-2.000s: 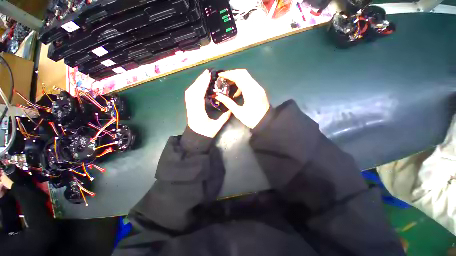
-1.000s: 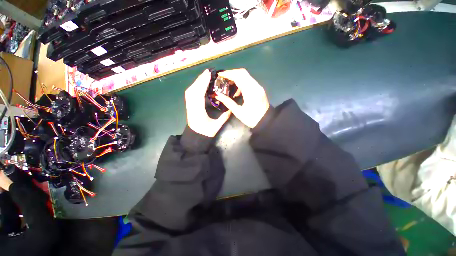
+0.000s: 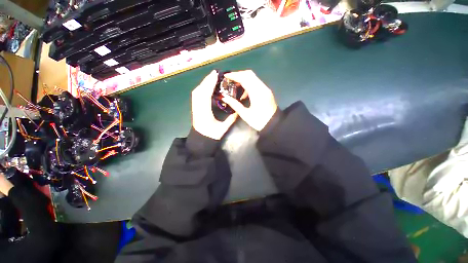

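A round black camera housing [image 3: 221, 104] is held between my two hands above the green bench mat. A small silvery module [image 3: 229, 88] shows at its open side. My left hand [image 3: 204, 110] wraps the housing from the left. My right hand [image 3: 259, 100] grips from the right, with its fingertips and thumb at the silvery module. The fingers hide much of the housing, and I cannot tell how the module sits in it.
A heap of wired black housings [image 3: 82, 146] lies on the left. A few more units [image 3: 367, 25] lie at the far right edge. Stacked black trays [image 3: 138, 38] and a black device with green digits [image 3: 228, 23] stand behind. Other people's sleeves show at left [image 3: 33, 198] and right [image 3: 444, 182].
My hands stay in nearly the same place around the housing, with only very slight shifts. The other person's arm at the left edge has moved a little.
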